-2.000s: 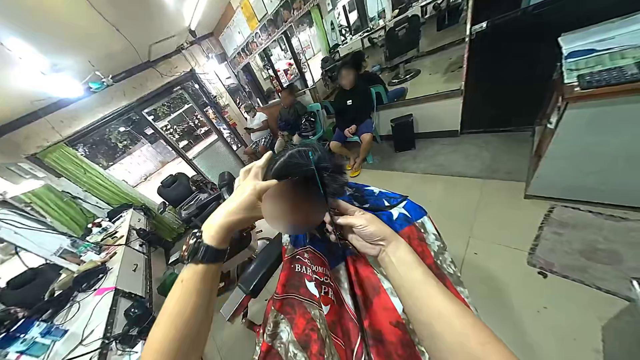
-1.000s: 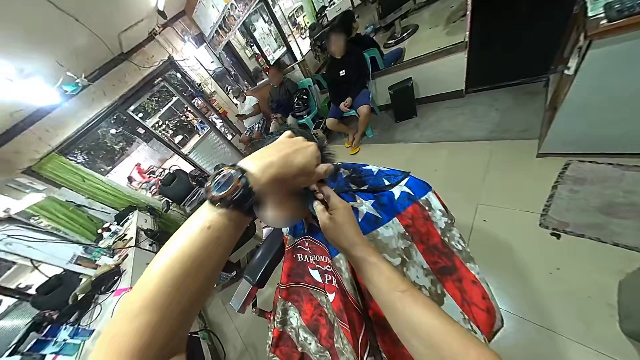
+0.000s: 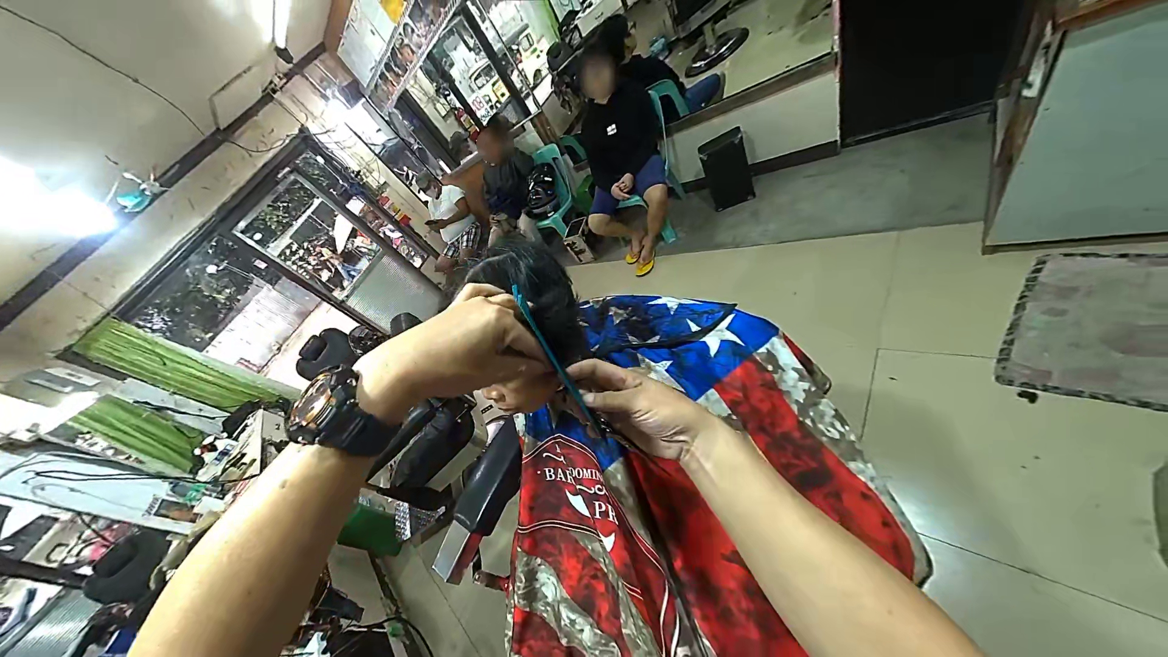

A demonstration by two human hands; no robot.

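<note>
A seated person in a red, white and blue barber cape (image 3: 757, 411) with stars has dark hair (image 3: 538, 283). My left hand (image 3: 465, 342), with a black wristwatch (image 3: 333, 411) on the wrist, is at the side of this head with its fingers bent. Across the head, between my hands, slants a teal comb (image 3: 547, 351). Which hand bears the comb I cannot tell for certain. Just right of the person's face, my right hand (image 3: 643, 411) has its thumb and finger pinched together near the comb's lower end; a small dark thing under its fingers is mostly hidden.
An armrest (image 3: 484, 493) of the barber chair juts out below the head. Cluttered counters stand at the left. Several people sit on teal plastic chairs (image 3: 550, 182) by the back wall, near a black bin (image 3: 727, 169). A grey mat (image 3: 1086, 328) lies on the tiled floor at the right.
Since one second ago, my left hand has moved off the top of the head toward its side, and the hands have drawn a little apart. The teal comb now shows plainly between them.
</note>
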